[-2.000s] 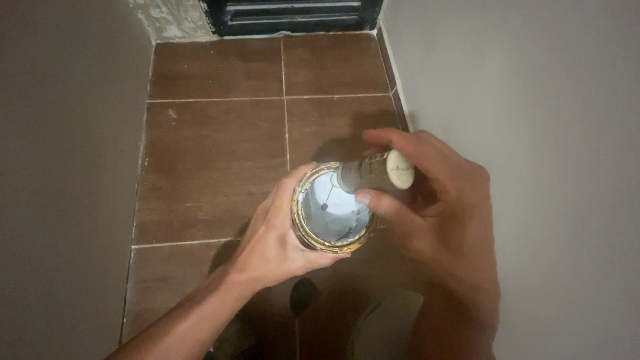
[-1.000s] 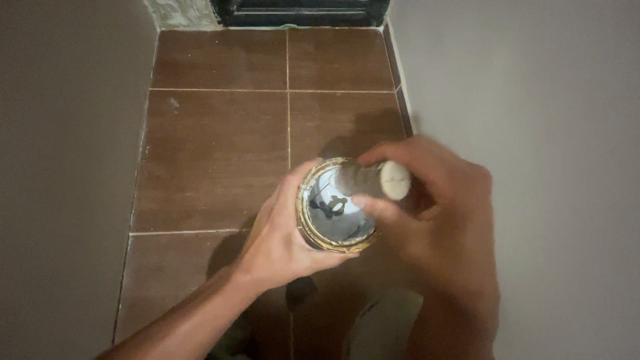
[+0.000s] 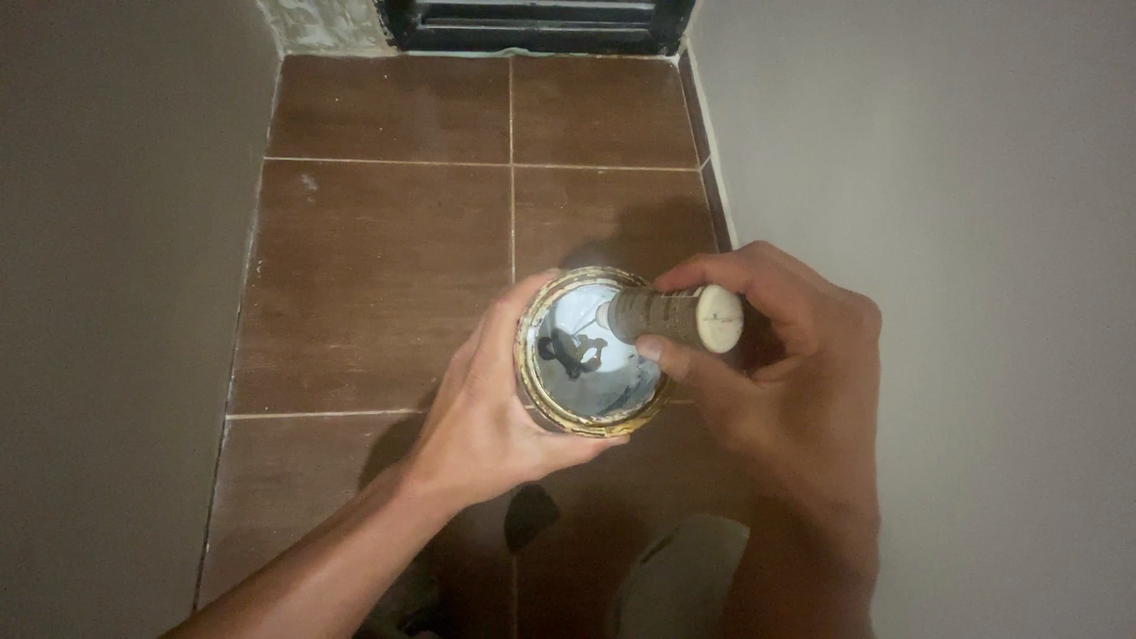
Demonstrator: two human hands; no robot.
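Observation:
My left hand (image 3: 484,399) is wrapped around the side of a round metal can (image 3: 593,435) with a gold-coloured, stained rim. Inside the can lies a glossy grey-white liquid (image 3: 586,382) that looks like paint and shows dark reflections. Between the thumb and fingers of my right hand (image 3: 781,373) is a ribbed, grey-brown cylindrical handle (image 3: 661,315) with a pale round end. The handle slants over the right part of the can's mouth. Its inner end points down into the can, and what it is joined to cannot be made out.
Brown floor tiles (image 3: 382,284) with pale joints lie below. Grey walls stand close at the left (image 3: 115,293) and right (image 3: 994,266). A black louvred panel (image 3: 541,22) is at the far end. A pale rounded thing (image 3: 683,577), perhaps footwear, shows at the bottom.
The dark reflections in the liquid have changed shape since the earliest frame. Both hands keep their holds on the can and the handle, with little shift in place.

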